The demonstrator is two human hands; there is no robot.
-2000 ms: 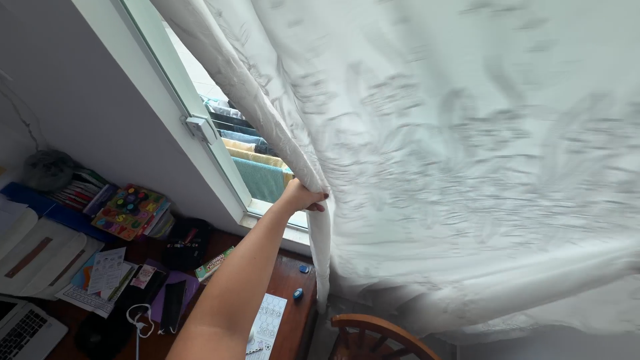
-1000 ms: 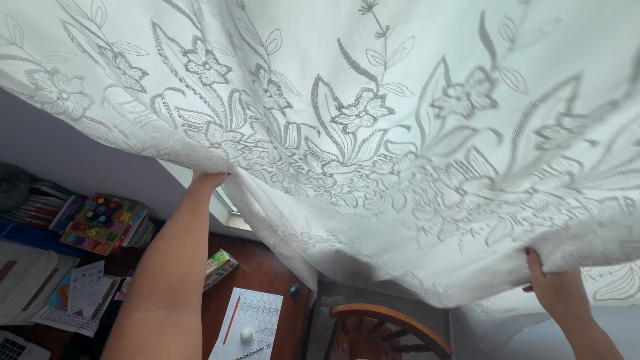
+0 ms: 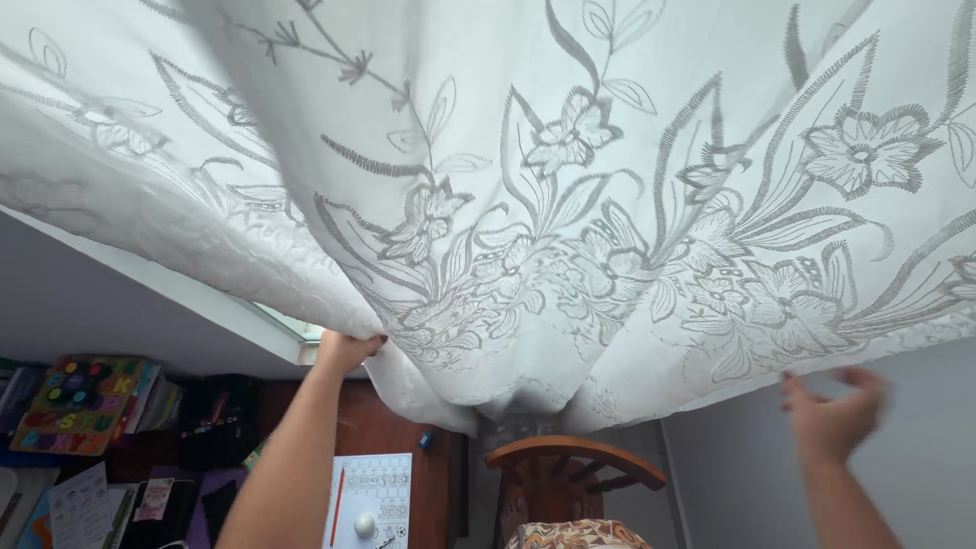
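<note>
A white curtain (image 3: pixel 534 328) embroidered with grey flowers and leaves spreads across the upper view, its lower edge lifted and billowing. My left hand (image 3: pixel 352 352) grips that edge near the window frame (image 3: pixel 282 335), left of centre. Out at the right, my right hand (image 3: pixel 835 412) is slightly blurred, fingers parted and curved, just below the curtain's lower edge; no cloth shows between them.
Below stands a wooden chair (image 3: pixel 576 450). On the brown desk (image 3: pixel 381 419) lie a worksheet (image 3: pixel 396 480), a red pencil (image 3: pixel 337 507) and a white round object (image 3: pixel 364 524). Farther left are an alphabet board (image 3: pixel 80 404), books and papers. A wall (image 3: pixel 762 450) rises at the right.
My right hand, on the curtain's edge one second ago, has let go. Two seconds ago only my left arm showed, gripping the gathered curtain beside the window. The cloth has since spread leftward.
</note>
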